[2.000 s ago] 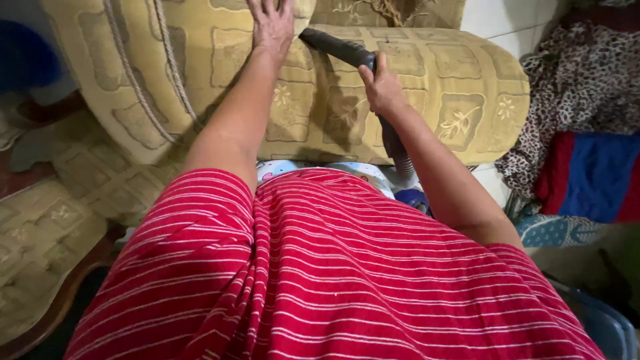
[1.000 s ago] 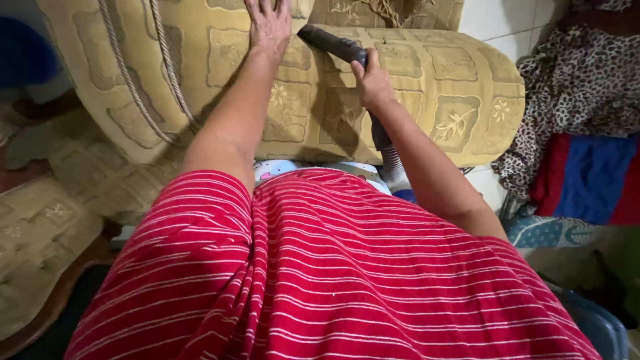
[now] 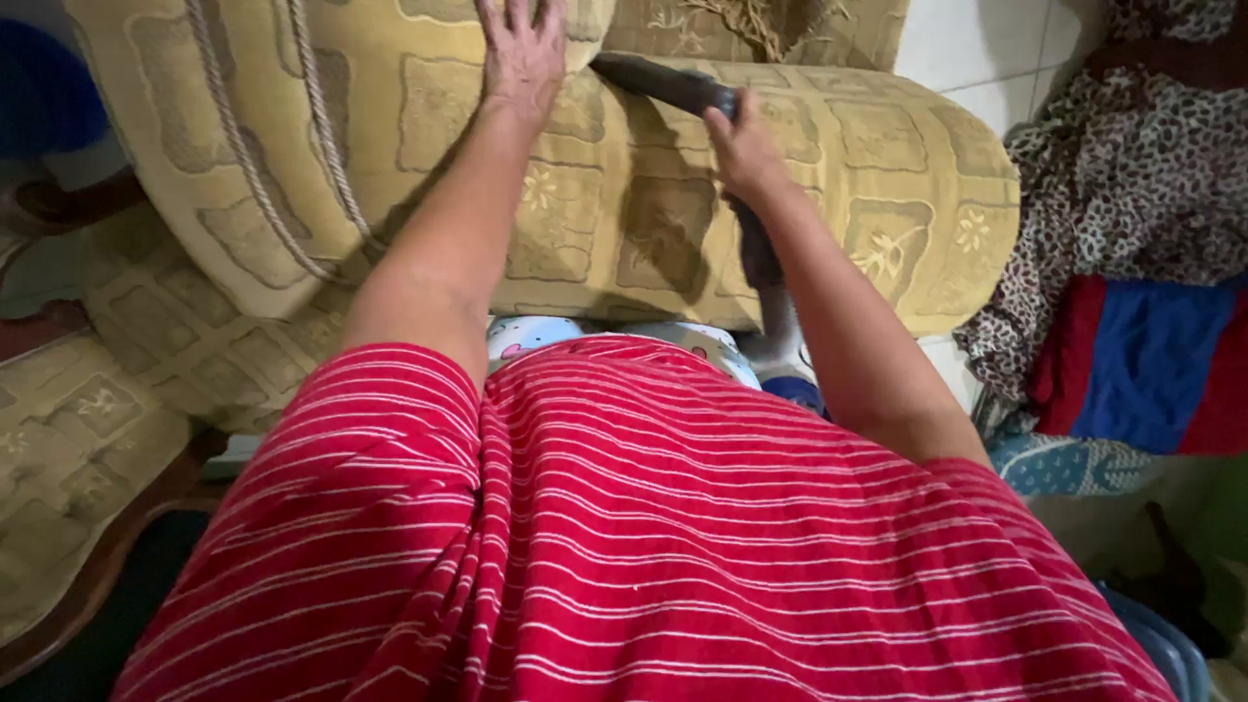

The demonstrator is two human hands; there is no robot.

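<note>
My left hand lies flat with its fingers spread on the patterned beige upholstery of a sofa, near the top of the view. To its right, my right hand grips a dark vacuum cleaner wand. The wand's narrow tip touches the fabric beside my left hand, at the seam by a cushion edge. A grey flexible hose runs down from the handle past the sofa's front.
A twisted cord lies along the upholstery at the left. Leopard-print cloth and a red and blue cloth hang at the right. A wood-framed upholstered seat stands at the lower left, and a blue object above it.
</note>
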